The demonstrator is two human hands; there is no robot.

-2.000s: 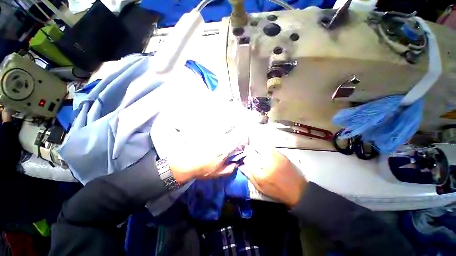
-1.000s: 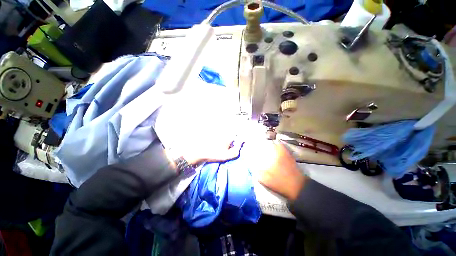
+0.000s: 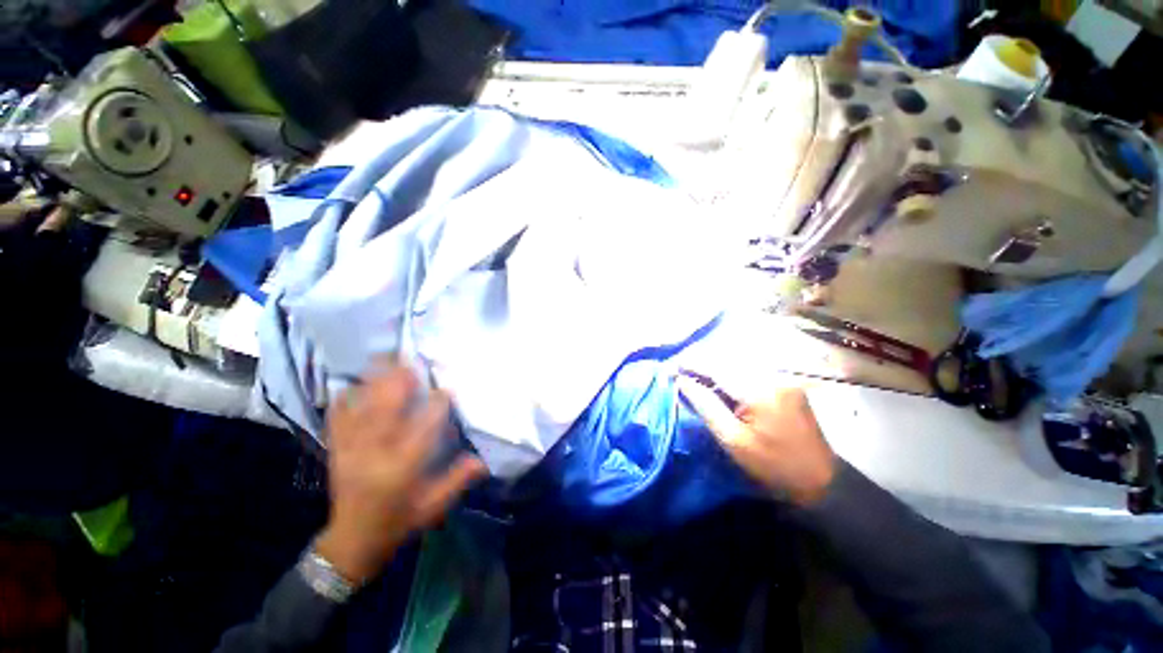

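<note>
The light-blue garment (image 3: pixel 370 274) lies in a large soft heap left of the needle, partly bleached white by the lamp. Royal-blue cloth (image 3: pixel 625 440) hangs from its front edge over the table's edge. My left hand (image 3: pixel 389 447) is on or just over the heap's front left edge, fingers spread and slightly blurred. My right hand (image 3: pixel 772 440) is at the table's front edge, right of the royal-blue cloth, with fingers bent around a slim dark item whose end shows at the fingertips. The presser foot area (image 3: pixel 797 268) is mostly lost in glare.
The cream sewing machine head (image 3: pixel 957 204) stands at right. A dark-red tool (image 3: pixel 867 342) and black-handled scissors (image 3: pixel 976 383) lie by its base. Light-blue strands (image 3: pixel 1065 332) hang at right. A second cream machine (image 3: pixel 140 147) stands at left, and a thread cone (image 3: pixel 1004 64) behind.
My left hand has moved from beside the needle left and toward me. My right hand has drawn back from the needle to the table's front edge. The view has shifted left.
</note>
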